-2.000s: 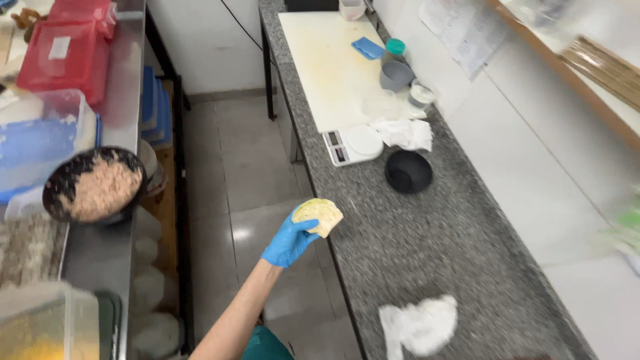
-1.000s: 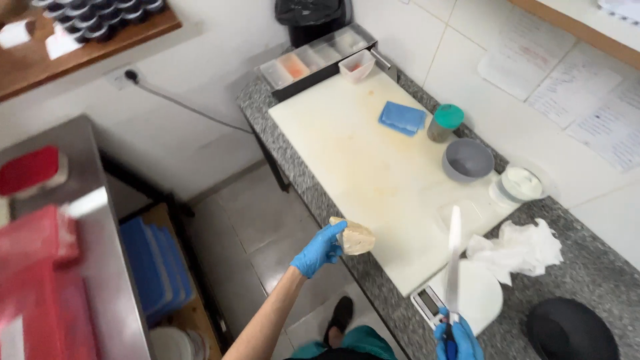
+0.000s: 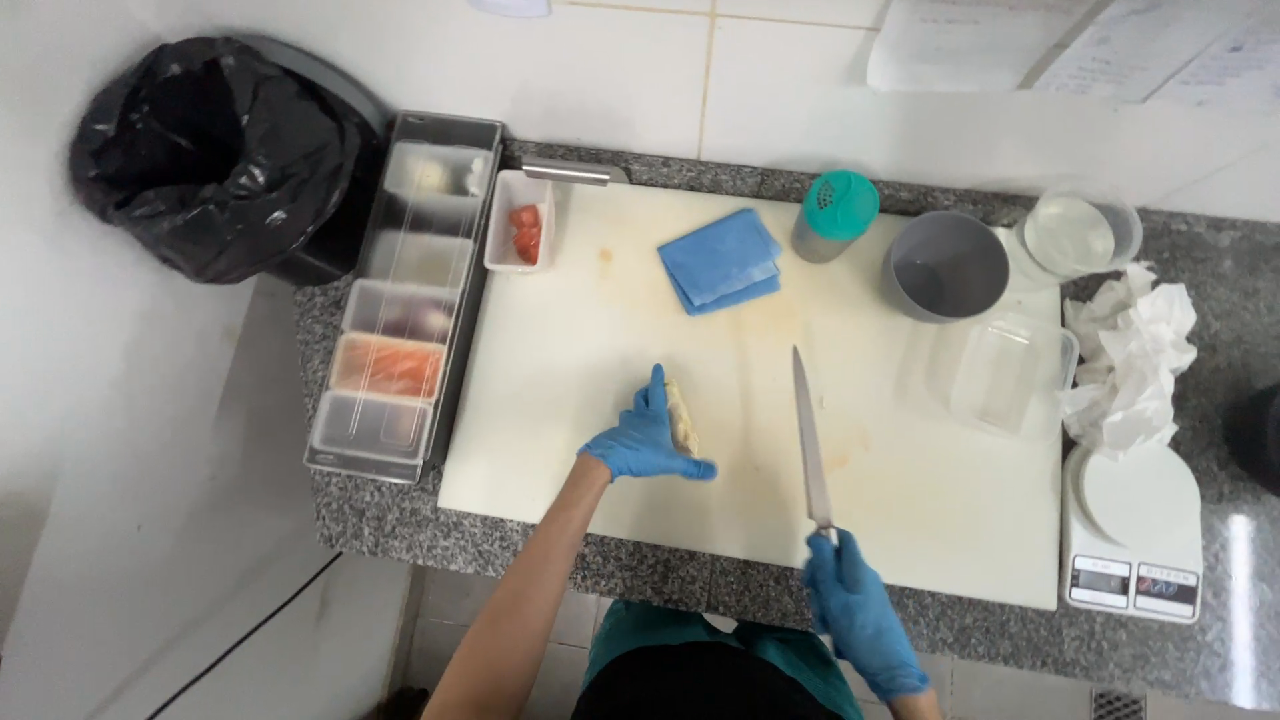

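A small pale yellowish food piece, perhaps bread, [image 3: 681, 418] is at the middle of the white cutting board [image 3: 560, 400]. My left hand [image 3: 645, 432], in a blue glove, is right beside it with fingers spread and the thumb out; the palm side is hidden, so whether it grips the piece is unclear. My right hand [image 3: 862, 612], also gloved in blue, is closed around the handle of a long knife [image 3: 811, 440]. The blade points away from me over the board, to the right of the food piece. A folded blue cloth [image 3: 720, 262] lies farther back.
Left of the board are a lidded container tray [image 3: 372, 420], a small tub with red pieces [image 3: 524, 245] and a black-bagged bin [image 3: 220, 160]. A green-topped shaker [image 3: 838, 215], grey bowl [image 3: 946, 267], clear container [image 3: 1000, 375], crumpled paper [image 3: 1135, 365] and kitchen scale [image 3: 1135, 530] are at the right.
The food piece, held by my left hand near the counter's edge a second ago, is now over the board. My right hand has brought the knife over the board from near the scale. The view has swung.
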